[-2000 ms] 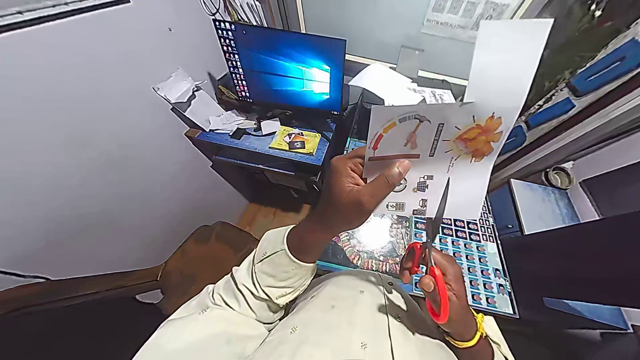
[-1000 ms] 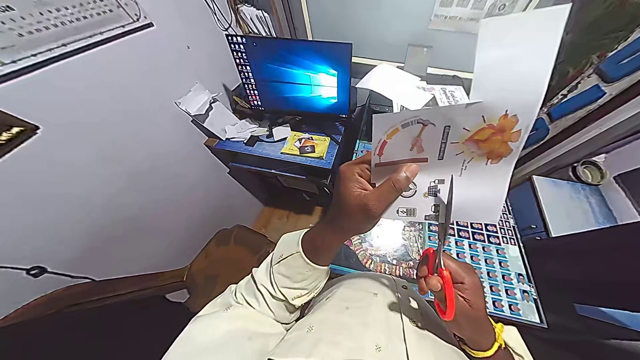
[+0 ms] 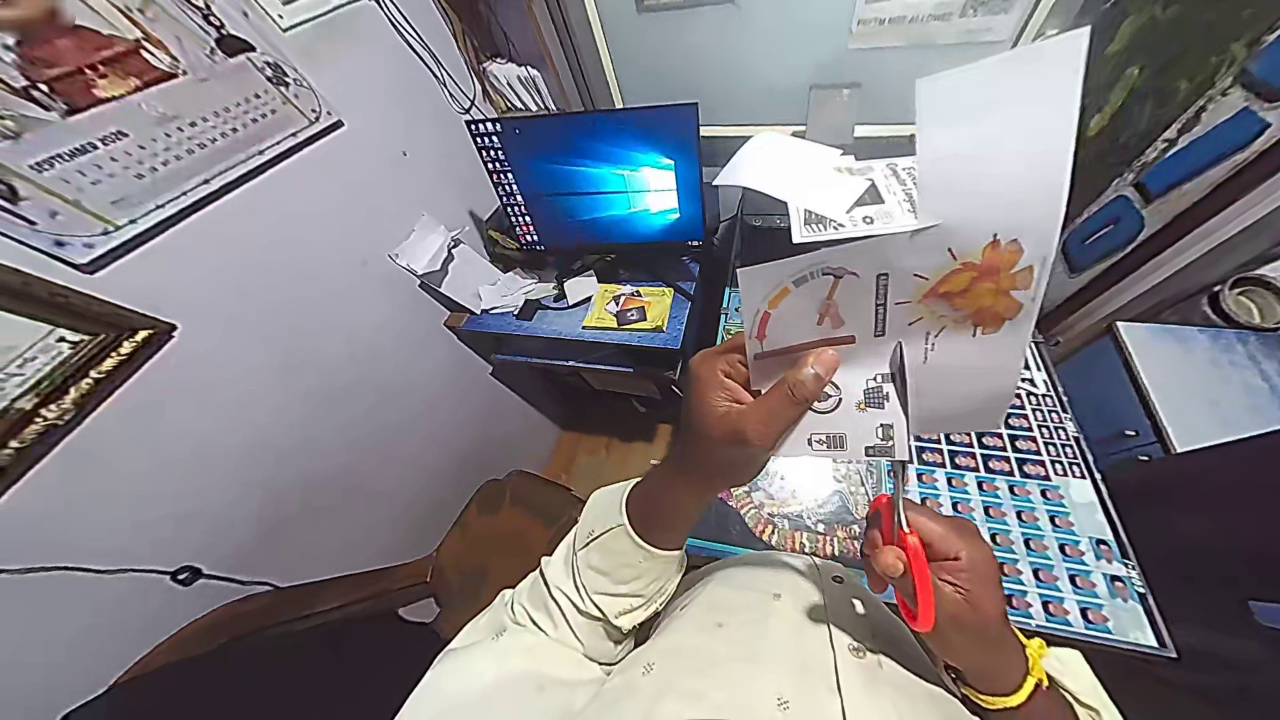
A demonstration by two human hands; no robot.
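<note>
My left hand [image 3: 735, 415] grips a printed paper sheet [image 3: 985, 160] by its lower left part, thumb on top. The sheet bears pictures of a hammer, a flame-like orange shape and small icons. My right hand [image 3: 950, 580] holds scissors with red handles [image 3: 915, 575], their blades pointing up. The blades are at the lower edge of the sheet, where a slit runs between the icons and the orange picture. One blade shows in front of the paper; the other is mostly hidden.
Below the sheet lies a tabletop covered with small portrait photos [image 3: 1050, 550]. Ahead stand a lit monitor [image 3: 600, 180], loose papers [image 3: 790, 170] and a small blue desk [image 3: 560, 325] with a yellow packet [image 3: 628, 308]. A brown chair [image 3: 510, 540] is at the left.
The scissors have moved into the sheet's lower edge, and a slit now shows there. Two seconds ago the blades stood open in front of the paper. My left hand keeps its hold.
</note>
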